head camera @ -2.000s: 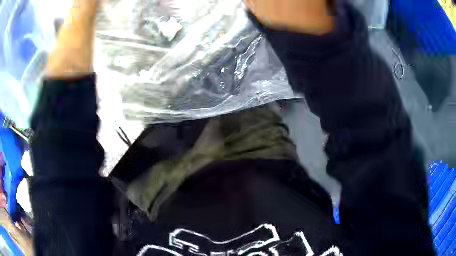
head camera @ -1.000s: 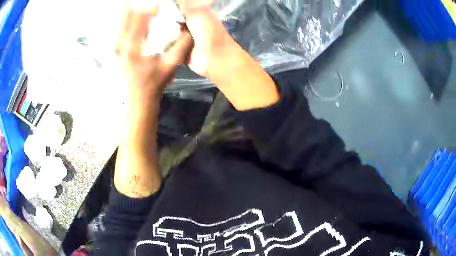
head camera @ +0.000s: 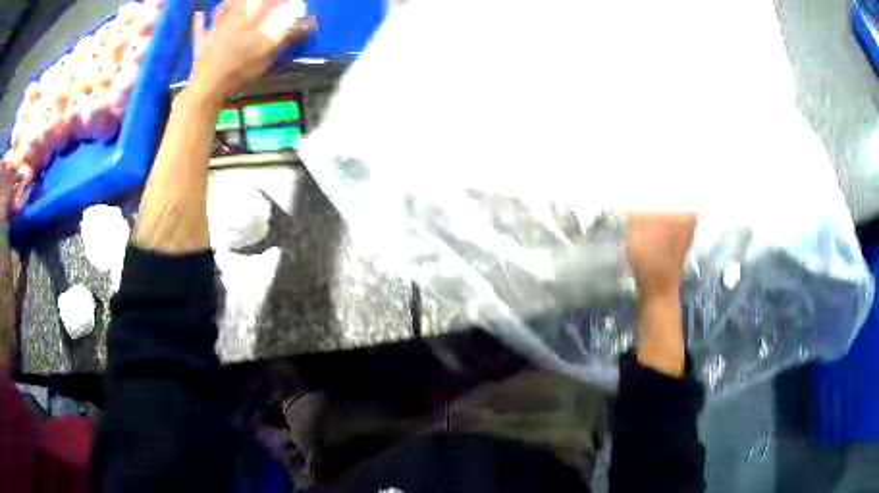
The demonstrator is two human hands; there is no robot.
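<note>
My left hand (head camera: 236, 48) is at the upper left, over the blue scale pan (head camera: 342, 24), with its fingers around a white lump (head camera: 284, 19). The scale's green-lit display (head camera: 272, 114) shows beside my wrist. My right hand (head camera: 660, 246) is at the lower part of the large clear plastic bag (head camera: 482, 231), which holds a bright white mass (head camera: 578, 106). Its fingers are blurred and hidden at the white, so its grip is unclear. White lumps (head camera: 104, 236) lie on the speckled counter (head camera: 371, 298), left of and below the scale.
A blue tray (head camera: 135, 149) with rows of peach-pink pieces (head camera: 87, 82) is at the upper left. Another person's dark red sleeve (head camera: 58, 448) and part of a hand are at the left edge. Blue crates (head camera: 848, 395) are at the right edge, by the grey floor.
My hands were together around white material and are now far apart. My left hand has moved to the scale with a lump, my right to the bag. The view has swung left, showing the tray.
</note>
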